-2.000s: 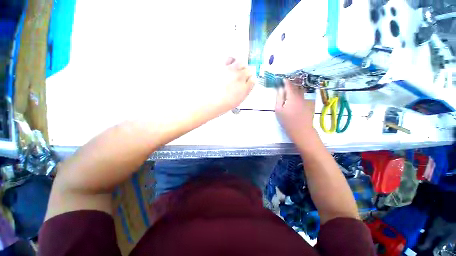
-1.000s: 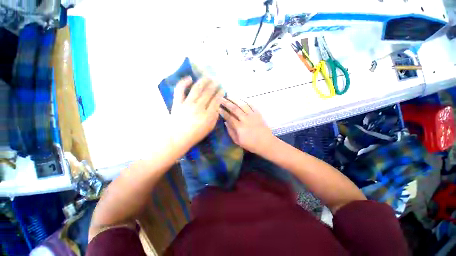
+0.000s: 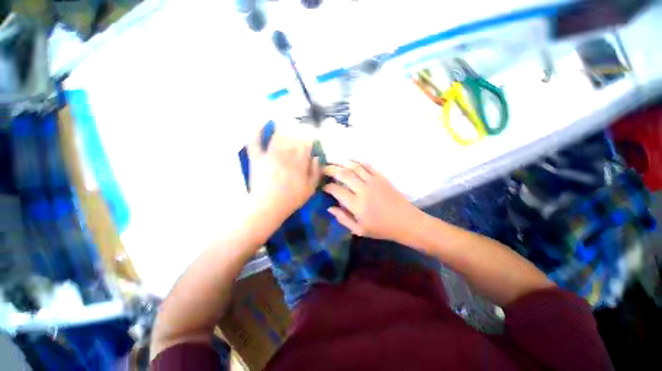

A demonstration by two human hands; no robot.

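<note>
A plaid fabric piece in blue, black and olive lies over the table's front edge and hangs towards my lap. My left hand lies over its upper part, fingers bent, with blue fabric showing beside and between the fingers. My right hand rests at the fabric's right side with its fingertips on it, close to my left hand. The needle area of the white sewing machine is just beyond my hands, blurred. The fabric under my palms is hidden.
Shears with yellow and green handles lie right of the needle, beside orange-handled snips. A metal plate is at the far right. Plaid pieces are heaped below right, near a red stool. More plaid hangs at left.
Two seconds ago my hands were apart at the needle; one second ago they were together on the plaid. Since then the view has tilted, and the hands and fabric appear nearer the needle.
</note>
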